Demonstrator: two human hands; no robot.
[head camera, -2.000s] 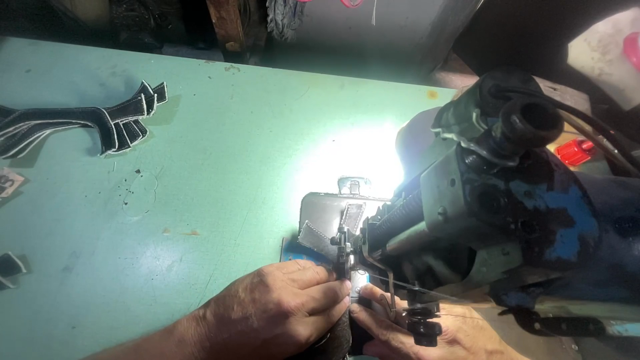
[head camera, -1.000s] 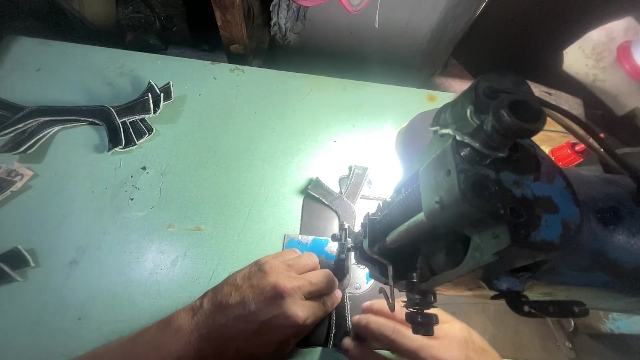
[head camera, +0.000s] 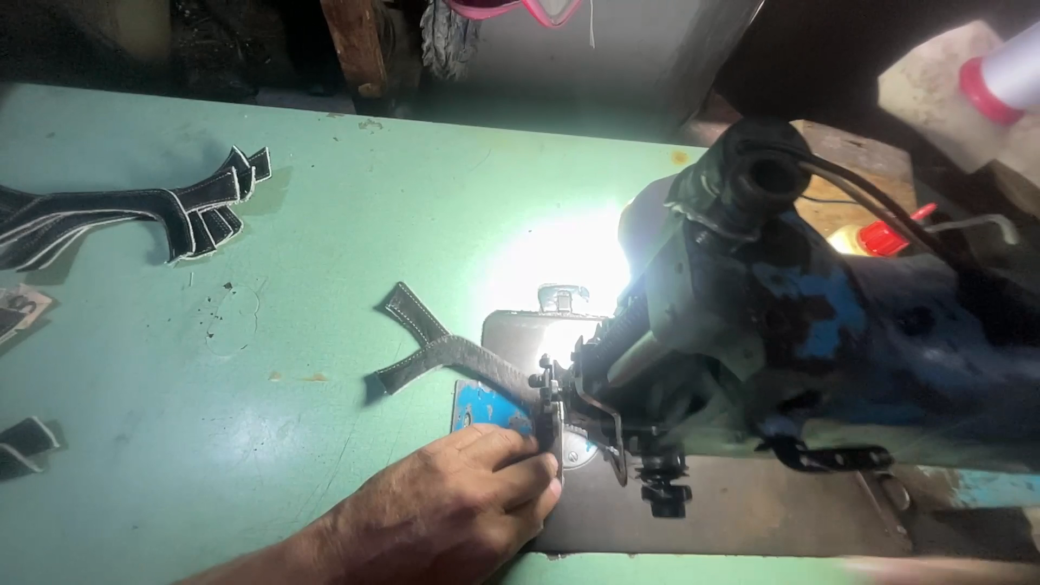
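My left hand (head camera: 455, 496) pinches the near end of a black strap with pale stitching (head camera: 479, 361), just in front of the presser foot (head camera: 552, 390) of a sewing machine (head camera: 812, 301). The strap runs under or beside the foot; which one cannot be told. Its forked far end lies on the green table, pointing left. A blue plate with worn paint (head camera: 487, 406) shows beside the strap, and the metal bed (head camera: 715, 504) reaches to the right under the machine's arm. My right hand is out of view.
Several black stitched straps (head camera: 122, 203) lie stacked on the green table (head camera: 325, 309) at the upper left. Another dark piece (head camera: 28, 447) and a printed scrap (head camera: 24, 313) lie at the left edge. A bottle with a red cap (head camera: 881, 238) stands behind the machine. A bright light glares beside the needle area.
My right hand, near the presser foot earlier, has left the view. The strap's forked end has swung out to the left, onto the table. My left hand stays close to the foot.
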